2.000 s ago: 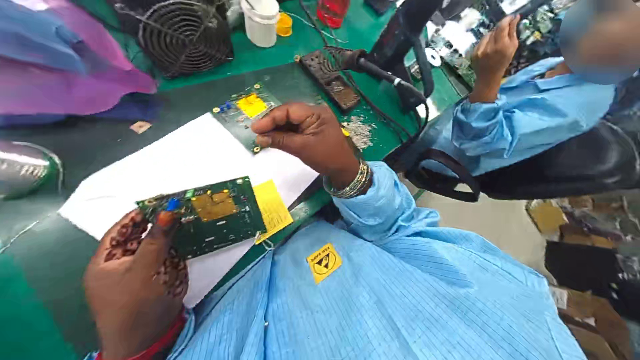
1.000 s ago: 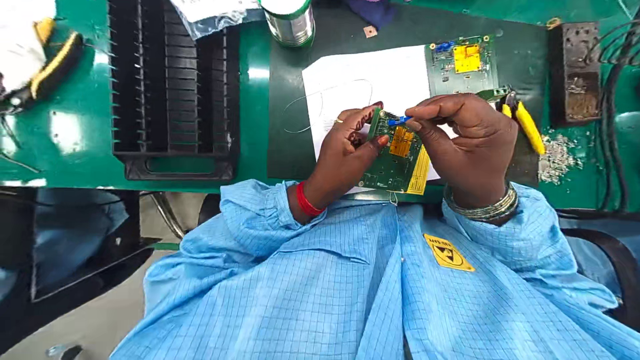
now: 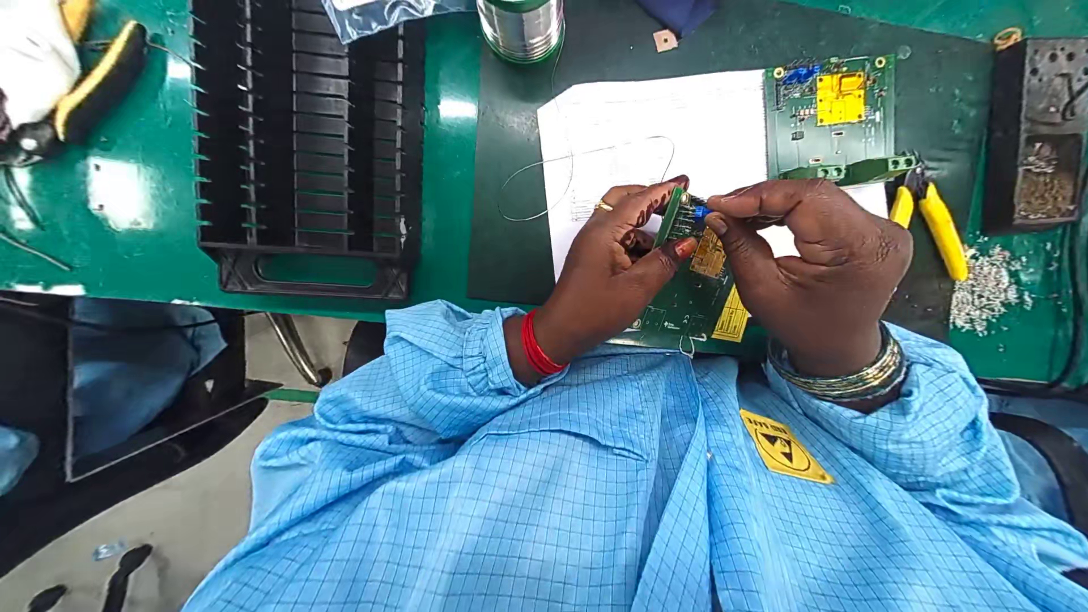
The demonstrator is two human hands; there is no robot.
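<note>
My left hand [image 3: 616,259] grips the upper left of a green circuit board [image 3: 671,314], which is tilted near the table's front edge. The board carries blue parts, a yellow-orange patch and a yellow label. At its top, the thumb and forefinger of my right hand [image 3: 807,255] pinch at a small blue component [image 3: 700,213]; my fingertips partly hide it. Behind my right hand lies a second circuit board [image 3: 875,102] with blue parts and a yellow patch. Yellow-handled pliers [image 3: 942,229] lie right of my right hand. White paper [image 3: 654,110] is under and behind my hands.
A black slotted rack [image 3: 319,153] stands at left, beside yellow-and-black-handled cutters [image 3: 102,81]. A spool of solder wire [image 3: 520,30] stands at the back, its thin wire looping over the paper. At right are a metal-topped black box [image 3: 1041,127] and a pile of small clippings [image 3: 988,289].
Two seconds ago my right hand was over the second board, apart from the held one; now it is at the held board's blue part. The view has swung strongly left.
</note>
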